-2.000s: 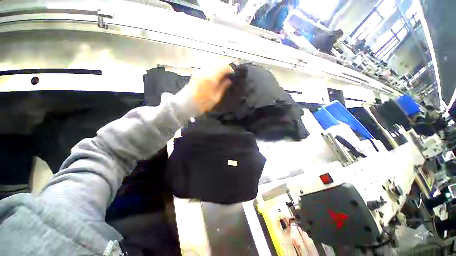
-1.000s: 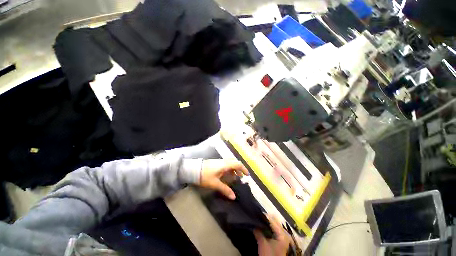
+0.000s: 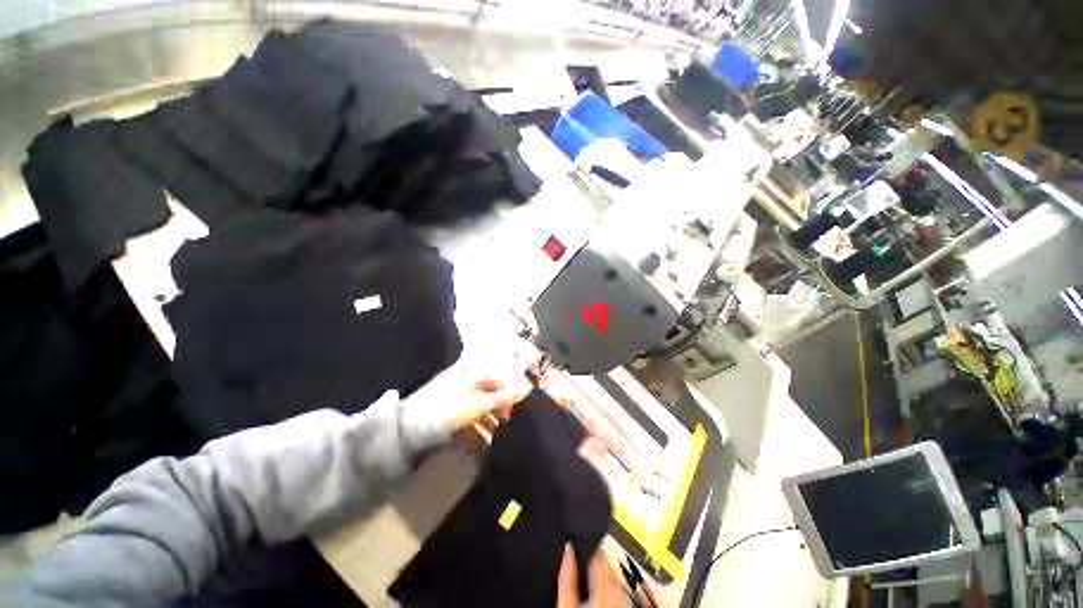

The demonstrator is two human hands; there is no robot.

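Note:
A black fabric panel (image 3: 523, 487) with a small pale yellow sticker lies over the near edge of the machine bed plate (image 3: 665, 475). My left hand (image 3: 469, 398) is at the panel's upper corner with its fingertips on the cloth, near the needle area under the grey machine head (image 3: 600, 311). My right hand (image 3: 590, 582) is at the panel's lower right edge, cut off by the bottom of the picture, with cloth between its fingers.
A labelled stack of black panels (image 3: 309, 327) lies left of the head, a black cloth pile (image 3: 344, 113) behind it. A blue bin (image 3: 606, 125) stands behind the machine. A control screen (image 3: 881, 508) is at right. Snips (image 3: 638, 582) lie beside my right hand.
The black panel now lies spread out with its sticker showing, where it was bunched between my hands. My left hand has moved up towards the machine head. The view has shifted right.

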